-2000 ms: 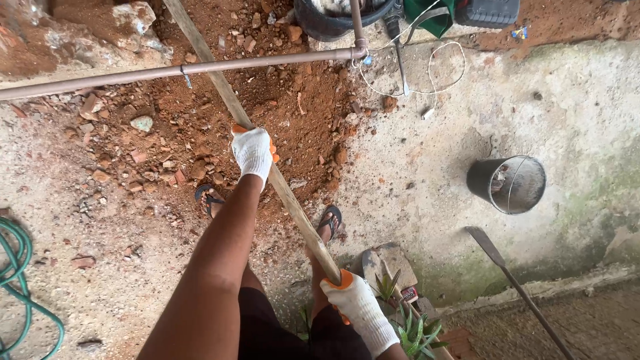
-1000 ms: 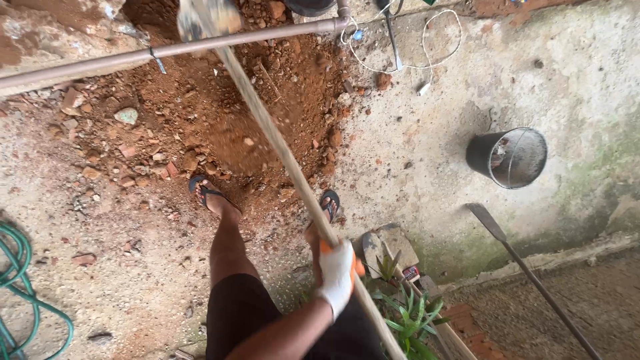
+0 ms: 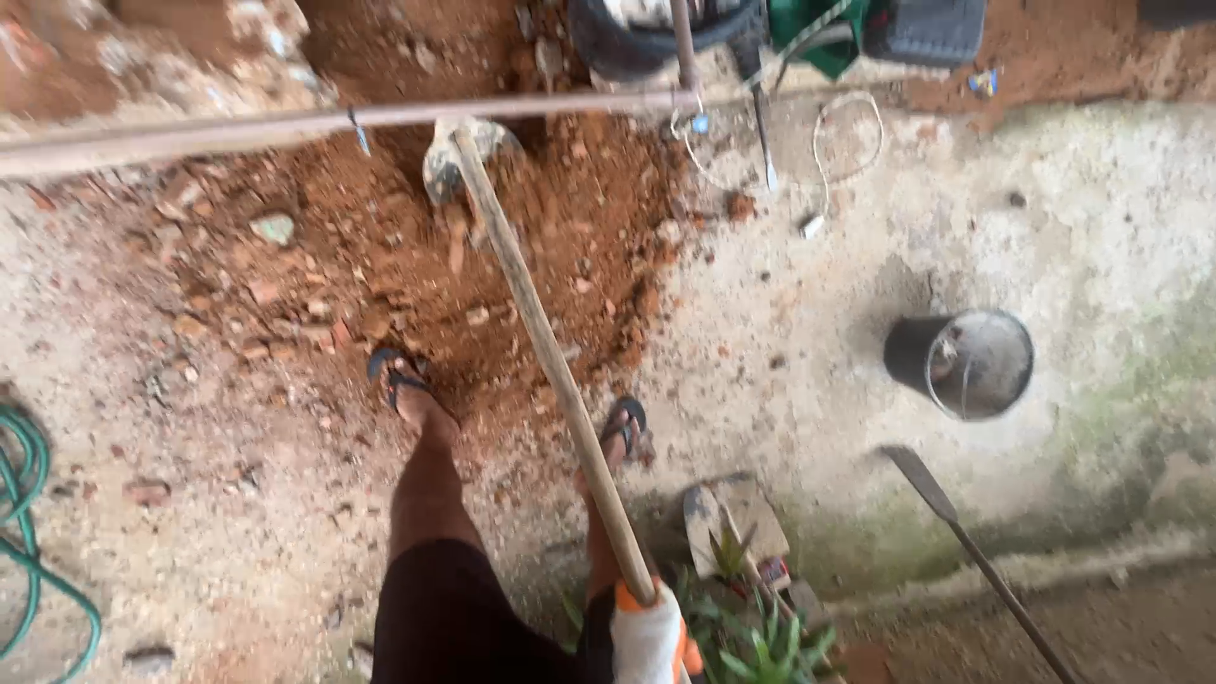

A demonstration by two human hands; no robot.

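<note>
My left hand [image 3: 650, 635], in a white knit glove with an orange palm, grips the long wooden handle [image 3: 541, 337] of a hoe at the bottom edge. From there the handle slants up and left between my feet. The hoe's dirt-caked metal blade [image 3: 445, 169] is over loose reddish soil [image 3: 560, 247], close to the near side of a pipe. My right hand is not in view.
The pipe [image 3: 285, 125] crosses above the soil. A black bucket [image 3: 909, 353] lies right, near a long-handled flat-bladed tool [image 3: 923, 483]. Plants [image 3: 769, 646] and another blade [image 3: 705, 532] are beside my foot; a green hose [image 3: 33, 560] is left.
The hoe blade has moved right and down from the upper left, where it was a second ago. Two seconds ago both gloved hands held the handle; the left was then higher along it.
</note>
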